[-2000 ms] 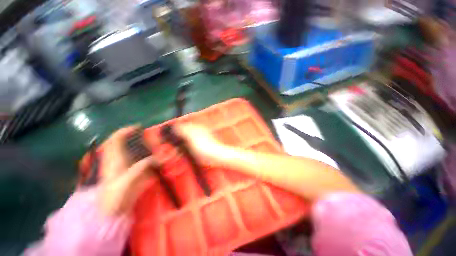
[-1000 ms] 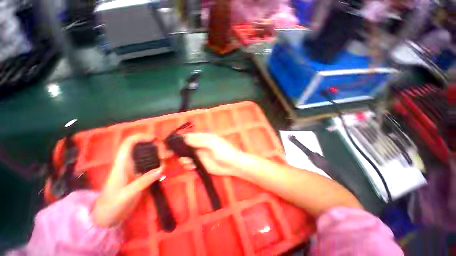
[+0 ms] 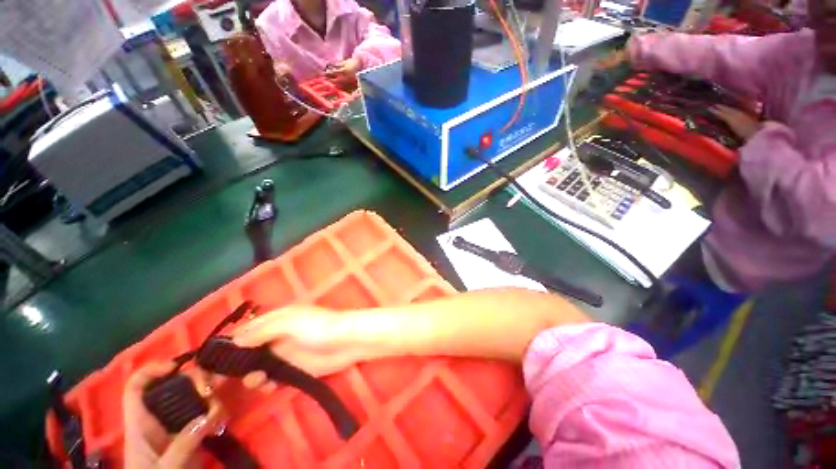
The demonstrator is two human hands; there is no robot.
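My left hand (image 3: 151, 430), cut off by the bottom edge, holds a black smartwatch (image 3: 176, 403) with its strap hanging down. My right hand (image 3: 275, 343) holds a second black smartwatch (image 3: 225, 354), its long strap (image 3: 316, 400) trailing over the tray. The two watches are close side by side above the orange-red compartment tray (image 3: 367, 247). My fingers partly cover both watches. Whether their screens are lit cannot be told.
A watch (image 3: 262, 203) stands beyond the tray; others (image 3: 66, 423) are at its left edge. One watch (image 3: 509, 263) lies on white paper (image 3: 467, 267). Behind are a blue instrument (image 3: 504, 128), black cable, calculator (image 3: 587, 188) on papers, grey-white box (image 3: 110, 151) and two people in pink.
The view has turned right and sharpened, so the tray and hands sit lower left and more of the right side shows. Both hands still hold the watches.
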